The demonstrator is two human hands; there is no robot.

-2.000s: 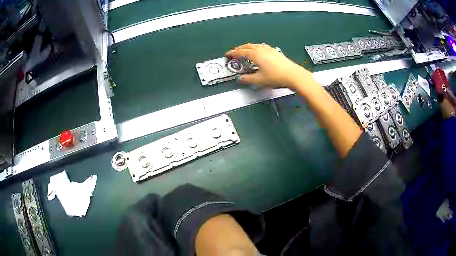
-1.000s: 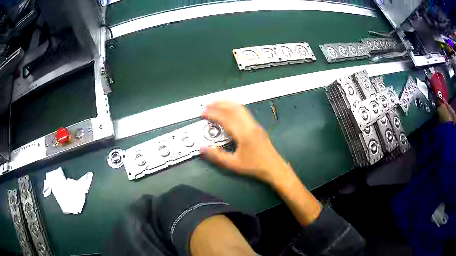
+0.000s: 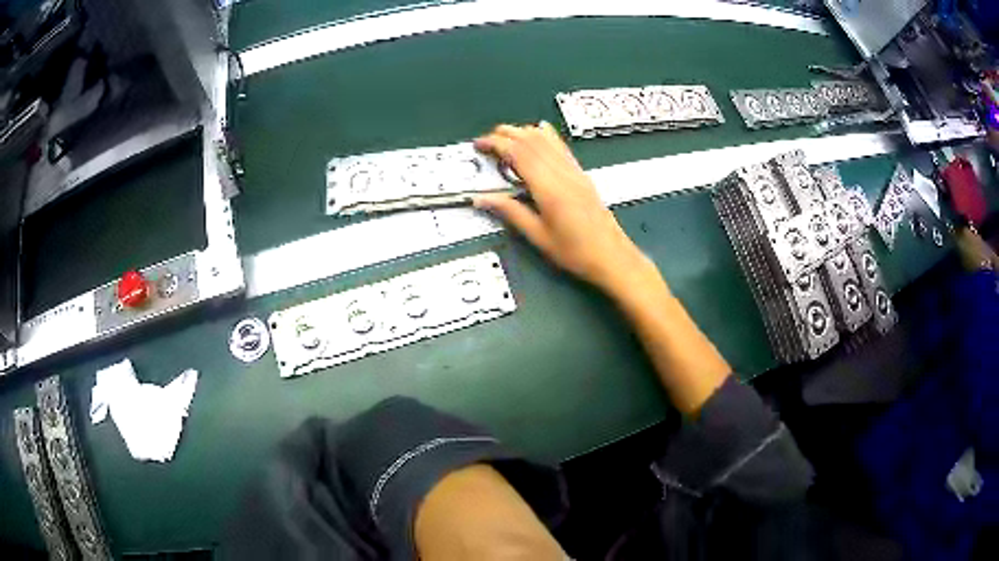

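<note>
My right hand (image 3: 548, 197) grips the right end of a silver plate (image 3: 400, 178) with several round seats, fingers on the far edge and thumb on the near edge. The plate is at the far side of the near white rail (image 3: 362, 248), over the green strip; whether it touches the surface is unclear. A similar plate (image 3: 392, 313) lies on the near bench, a loose ring (image 3: 249, 339) by its left end. My left forearm enters at the bottom; the hand is out of the picture.
Farther plates (image 3: 640, 110) lie between the rails at upper right. Stacked plates (image 3: 805, 258) stand at right. A red button (image 3: 133, 288) is on the left machine. A white cloth (image 3: 144, 408) and upright plates (image 3: 68, 471) lie lower left. A person's blue sleeve is far right.
My right hand has moved from the near bench plate up to the rail, now with a plate in its grip. The farther plate between the rails has shifted right.
</note>
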